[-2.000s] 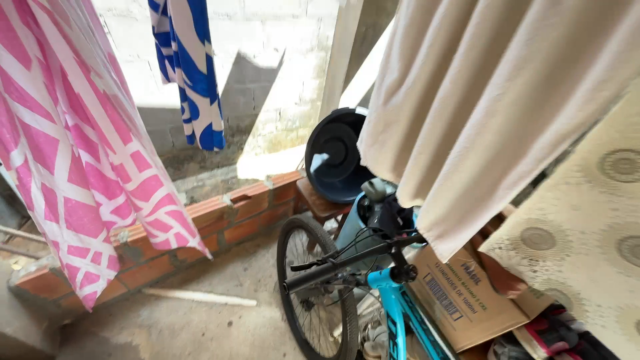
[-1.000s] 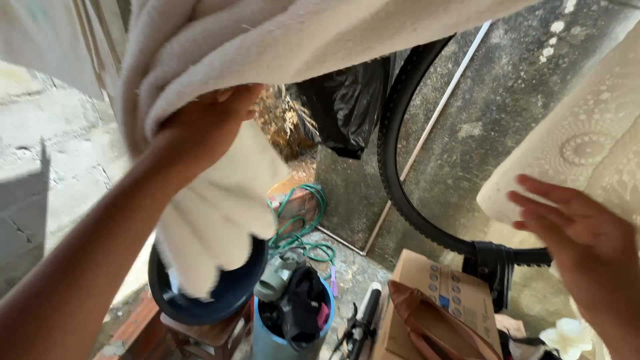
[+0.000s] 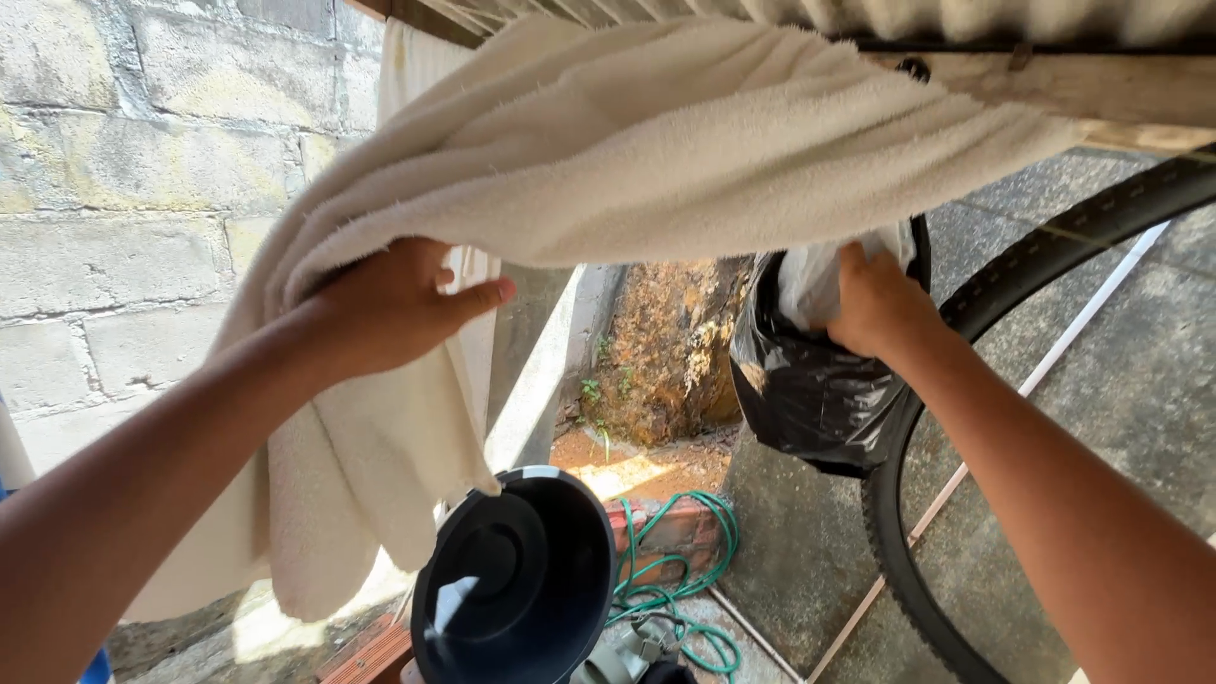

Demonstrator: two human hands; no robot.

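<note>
A cream fringed towel (image 3: 608, 161) hangs in wide folds across the upper view, its scalloped end drooping at left. My left hand (image 3: 418, 304) is under its fold, thumb apart from the fingers; the towel drapes over the back of the hand, and some fingers are partly hidden. At right, my right hand (image 3: 874, 299) is just below the towel's lower edge, in front of a whitish plastic bag (image 3: 812, 285) and a black plastic bag (image 3: 817, 389). Its fingers are bent, but whether they grip anything is unclear.
A dark round basin (image 3: 518, 579) stands tilted below the towel. Beside it, a green hose (image 3: 727, 532) lies coiled over bricks. A bicycle tyre (image 3: 893, 513) curves at right. A block wall (image 3: 142, 228) is at left, and a wooden beam (image 3: 1111, 90) runs at upper right.
My right hand, earlier beside the patterned cloth at right, is now near the black bag. My left hand remains under the towel, its thumb now spread. The view has shifted strongly.
</note>
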